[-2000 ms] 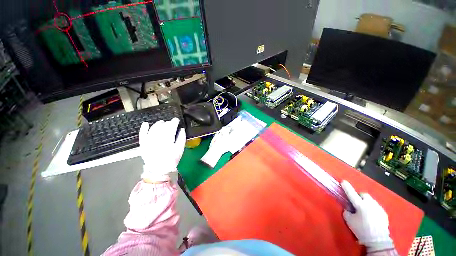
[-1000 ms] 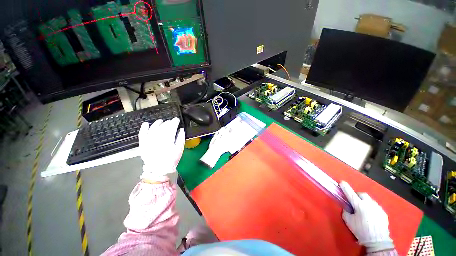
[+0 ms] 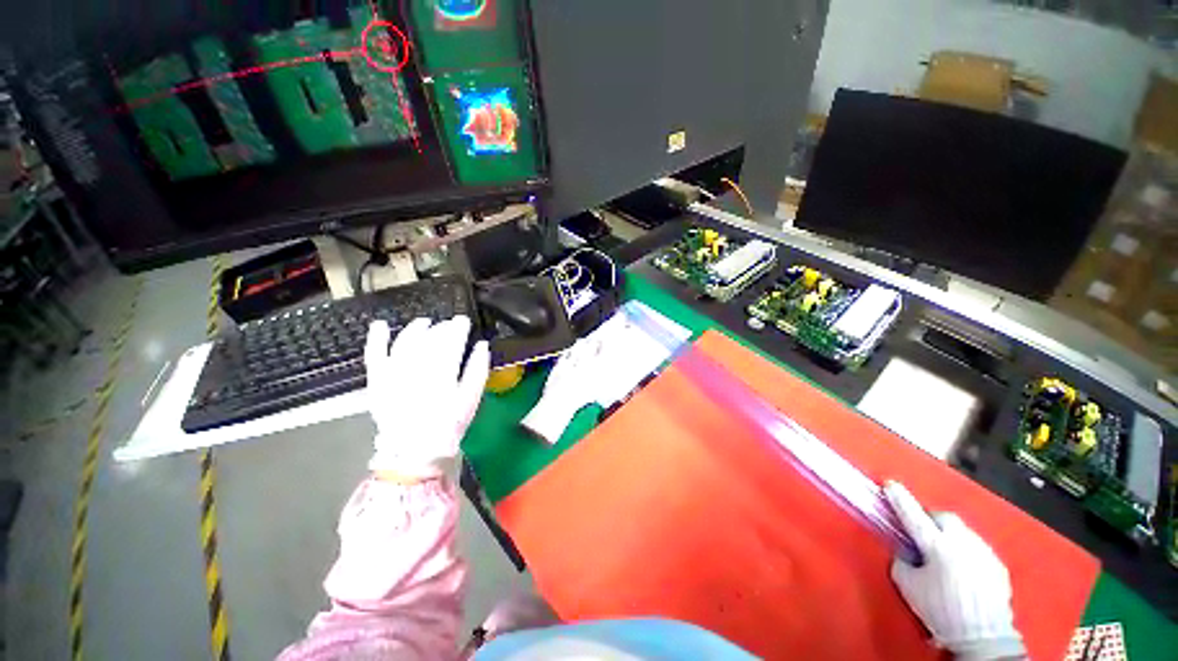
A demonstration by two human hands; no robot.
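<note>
My left hand (image 3: 424, 394), in a white glove, lies on the right part of the black keyboard (image 3: 304, 349), fingers apart and holding nothing. My right hand (image 3: 950, 575), also white-gloved, is closed around the near end of a long translucent purple tube bundle (image 3: 814, 458). The bundle lies slantwise across the red mat (image 3: 672, 517). The inspection monitor (image 3: 310, 116) shows green board images with a red circle and crosshair lines, and coloured close-ups on its right side.
Circuit boards (image 3: 827, 314) sit in black carriers along the line at the back and right. A mouse (image 3: 517, 310) is right of the keyboard, near spare white gloves (image 3: 594, 368). A dark screen (image 3: 956, 187) stands behind the line. A dotted sheet (image 3: 1095, 643) is at bottom right.
On the monitor the red circle has moved right and the close-ups have changed. The boards on the line have shifted slightly right. Both hands stay in nearly the same places.
</note>
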